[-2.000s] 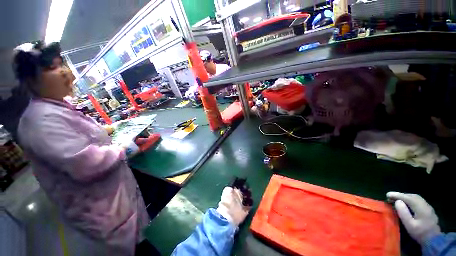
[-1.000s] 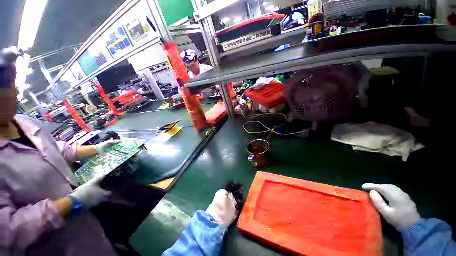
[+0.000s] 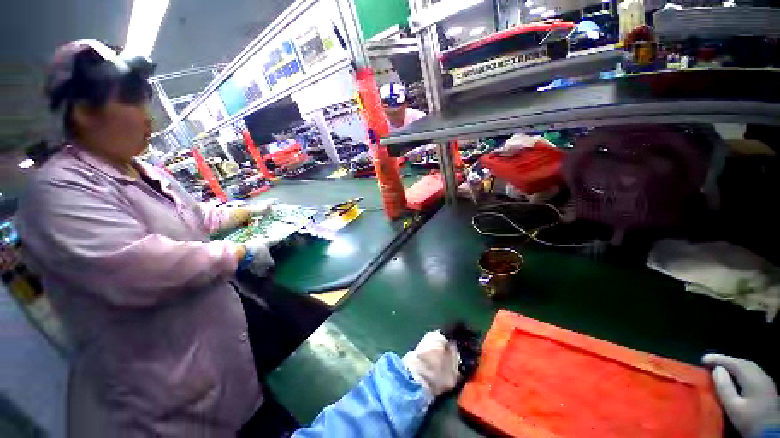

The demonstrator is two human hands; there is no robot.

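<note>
A flat orange-red tray (image 3: 599, 385) with a raised rim lies on the dark green mat in front of me, cut off by the lower edge. My left hand (image 3: 438, 363), in a white glove with black at the fingertips, is at the tray's left edge; a dark, blurred bunch is at its fingers, and I cannot tell whether it is held. My right hand (image 3: 746, 392), in a white glove, is at the tray's right rim, fingers apart, partly cut off by the picture. A metal cup (image 3: 499, 272) with brownish contents stands behind the tray.
A person in pink (image 3: 145, 257) stands at left holding a green circuit board (image 3: 278, 221). A metal shelf (image 3: 582, 109) spans above the bench. A fan (image 3: 637, 175), a looped pale cable (image 3: 522, 224), a white rag (image 3: 718, 269) and a red bin (image 3: 523, 164) are at the back.
The view has swung left, so the bench things sit further right. The neighbour holds the board further back and now faces it. My hands stay beside the tray.
</note>
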